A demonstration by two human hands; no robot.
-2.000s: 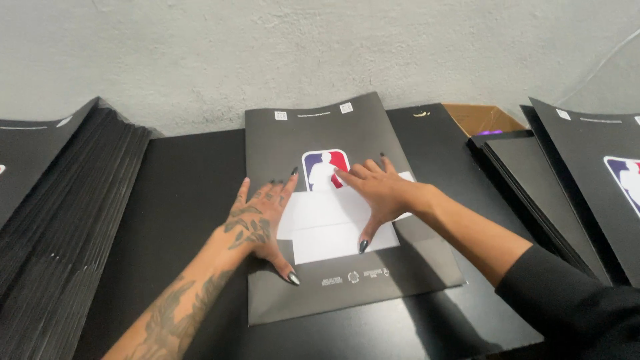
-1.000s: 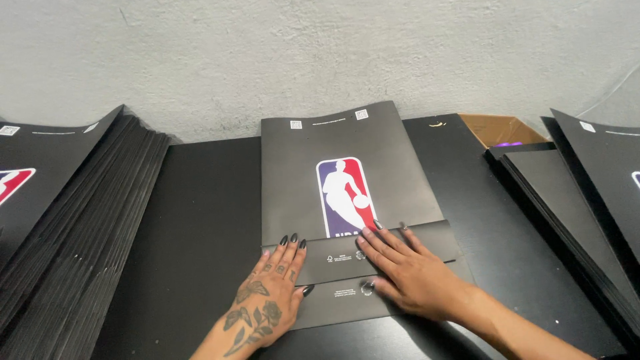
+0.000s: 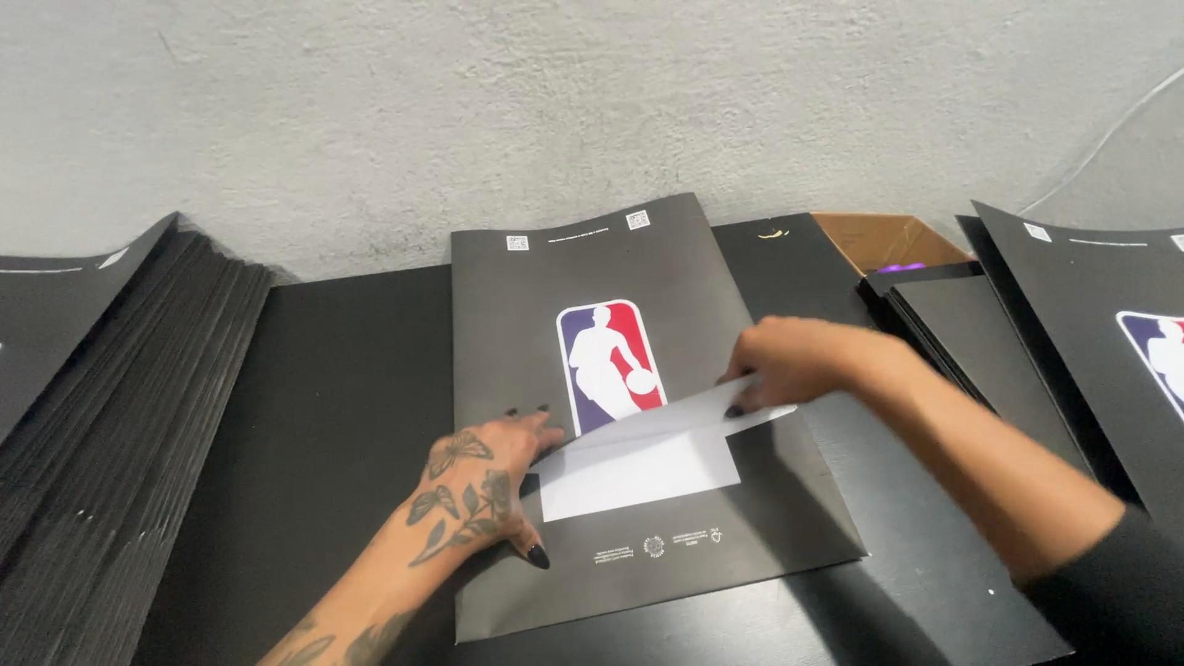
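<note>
A flat black paper bag (image 3: 518, 333) with a red, white and blue basketball logo lies in front of me. Across its lower half a flap (image 3: 647, 421) is lifted, its white inner side showing above a white rectangle (image 3: 638, 486). My right hand (image 3: 786, 361) grips the flap's right end between thumb and fingers, slightly blurred. My left hand (image 3: 490, 481), tattooed, rests spread on the bag's left side, its fingers at the flap's left end and its thumb on the black paper below.
A tall stack of black bags (image 3: 120, 398) stands at the left. More black bags (image 3: 1082, 305) lie at the right, beside a cardboard box (image 3: 888, 240) with something purple inside. A rough grey wall (image 3: 592, 111) rises behind the black table (image 3: 342, 388).
One second ago both hands lay flat on the folded-over lower part of the bag. Now the flap is raised, the white shows, and my right hand has moved up with its edge.
</note>
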